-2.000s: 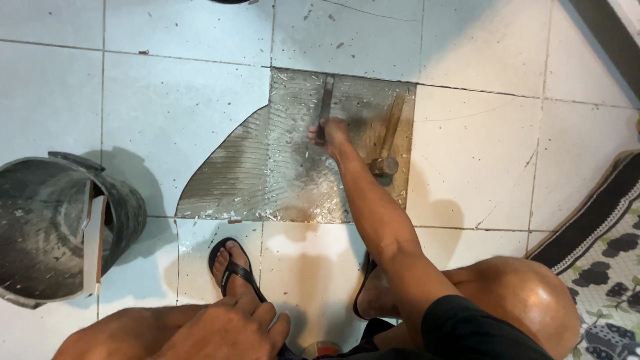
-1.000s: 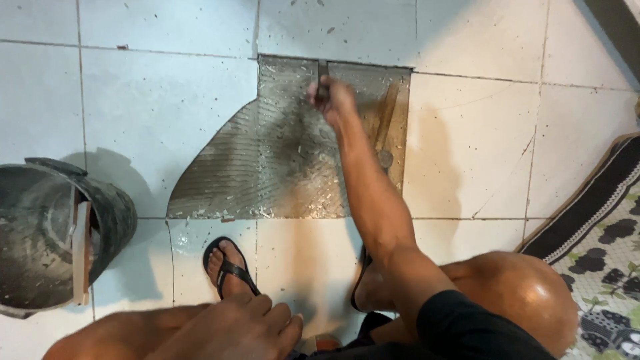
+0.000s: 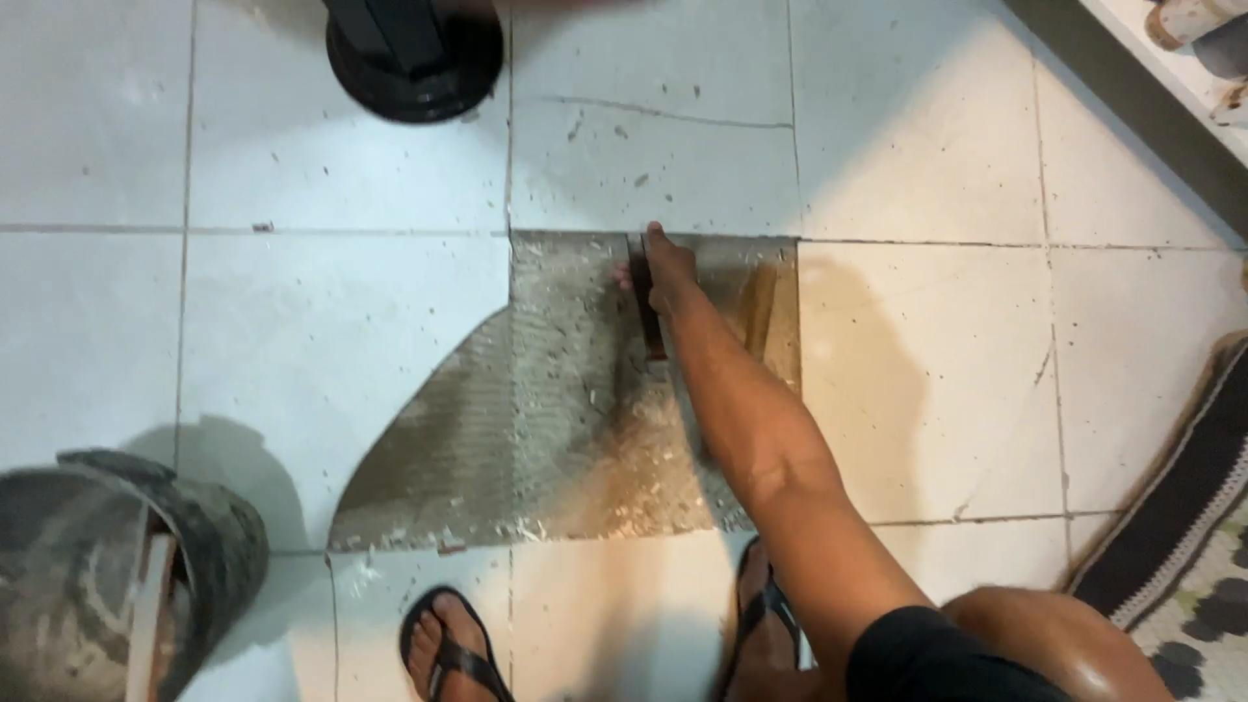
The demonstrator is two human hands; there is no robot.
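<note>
My right hand (image 3: 671, 268) is closed around a dark flat metal bar, perhaps a chisel (image 3: 644, 302), near the upper edge of the bare patch (image 3: 585, 419) where floor tile is absent. One finger points along the bar toward the tile edge. A hammer's wooden handle (image 3: 760, 310) lies in the patch just right of my hand; its head is hidden behind my forearm. Ridged mortar and pale chips cover the patch, whose left side follows a curved cut in the white tile (image 3: 341, 322). My left hand is out of view.
At the lower left stands a dark bucket (image 3: 219, 556) with a tile strip (image 3: 148, 614) inside. A round black base (image 3: 419, 68) rests on the tiles at the top. A patterned mat (image 3: 1160, 507) lies at the right, and a shelf edge (image 3: 1141, 127) crosses the upper right. My sandalled feet are below the patch.
My left hand, seen low in the earlier frames, has left the view. My right hand and the bar remain at the patch's upper part. The round black base now shows more fully as the view shifts.
</note>
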